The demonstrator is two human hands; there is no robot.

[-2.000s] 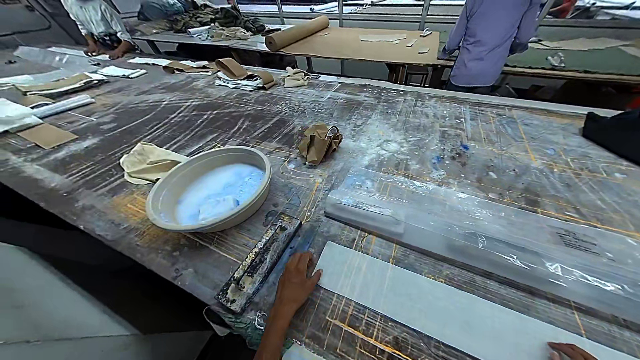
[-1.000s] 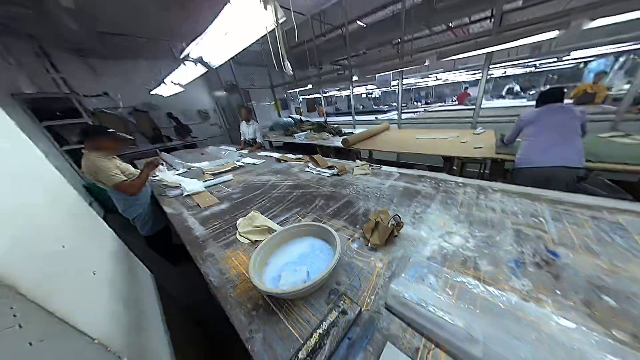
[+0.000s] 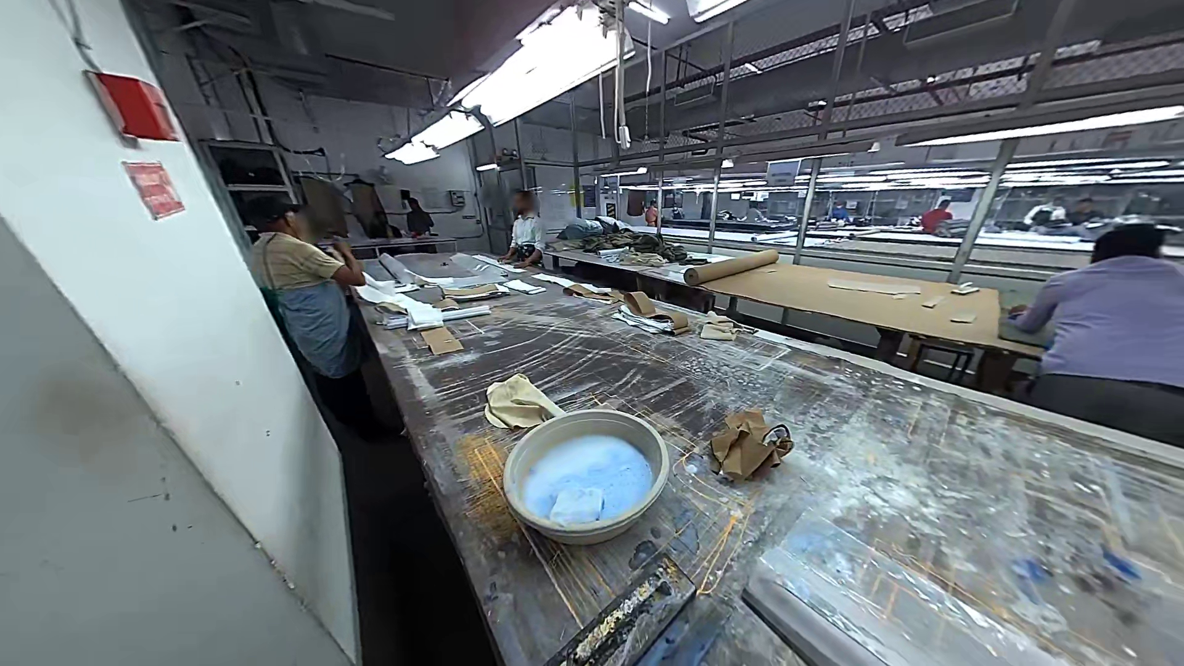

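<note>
Neither my left hand nor my right hand is in the frame of now. On the long dark worktable (image 3: 555,342) stands a round basin (image 3: 662,462) with blue-white powder (image 3: 592,467) and a pale block (image 3: 576,506) in it. A beige cloth (image 3: 520,402) lies against the basin's back left rim. Crumpled brown paper (image 3: 747,446) sits to the right of the basin. At the bottom edge is a dark, worn bar-shaped tool (image 3: 629,615), partly cut off. Right of it lies a long clear plastic-wrapped piece (image 3: 860,592).
A white wall (image 3: 185,324) rises at the left. One person (image 3: 310,287) stands at the table's left side, another (image 3: 524,231) at its far end, and a third (image 3: 1110,314) by the brown-paper-covered table (image 3: 860,291). Paper and cloth pieces (image 3: 444,305) lie farther back.
The view has swung up and to the left. Two seconds ago a hand lay on a pale strip beside the bar-shaped tool, with fingers of another at the strip's right; both are out of view now.
</note>
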